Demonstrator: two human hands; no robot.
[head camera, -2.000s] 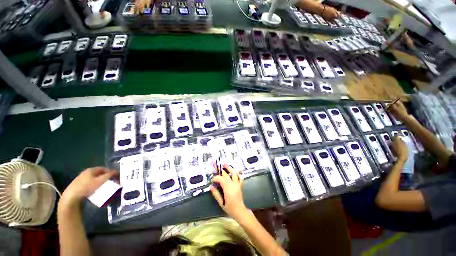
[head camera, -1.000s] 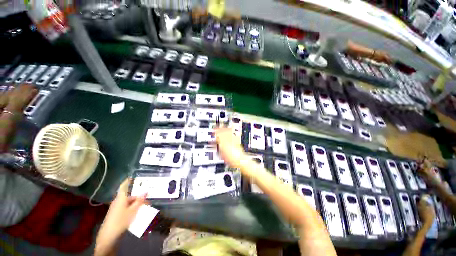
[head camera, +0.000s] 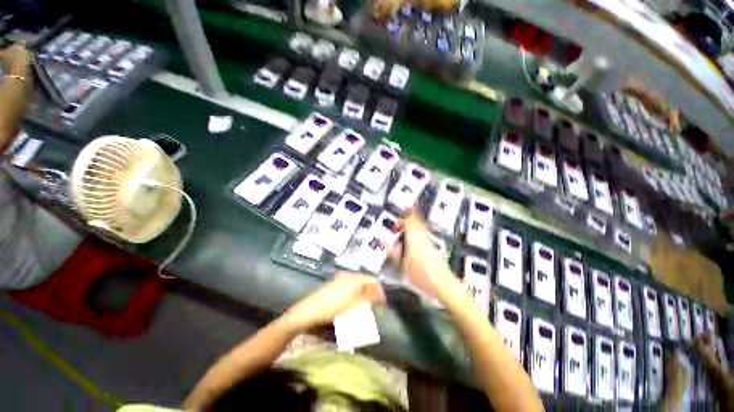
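My left hand (head camera: 350, 291) pinches a small white card (head camera: 356, 326) at the front edge of the bench. My right hand (head camera: 418, 245) is over the right part of the nearest clear tray (head camera: 295, 256), its fingers near a white housing (head camera: 382, 241). The hand is blurred, and no tool can be made out in it. The tray lies at an angle and holds two rows of white housings with dark ovals; it seems to overlap another tray. Some housings are partly hidden behind the right hand.
A cream fan (head camera: 129, 189) with a white cord stands left, beside a dark-screened device (head camera: 169, 146). A paper scrap (head camera: 220, 123) lies behind it. More filled trays (head camera: 543, 310) lie right and across the pale rail. A person's arm (head camera: 12, 92) shows far left, another person's hand at lower right.
The view has swung so the bench things sit further left and turned. The near tray now lies slantwise. My left hand with the card has come closer to my right hand, which has moved off the tray's middle.
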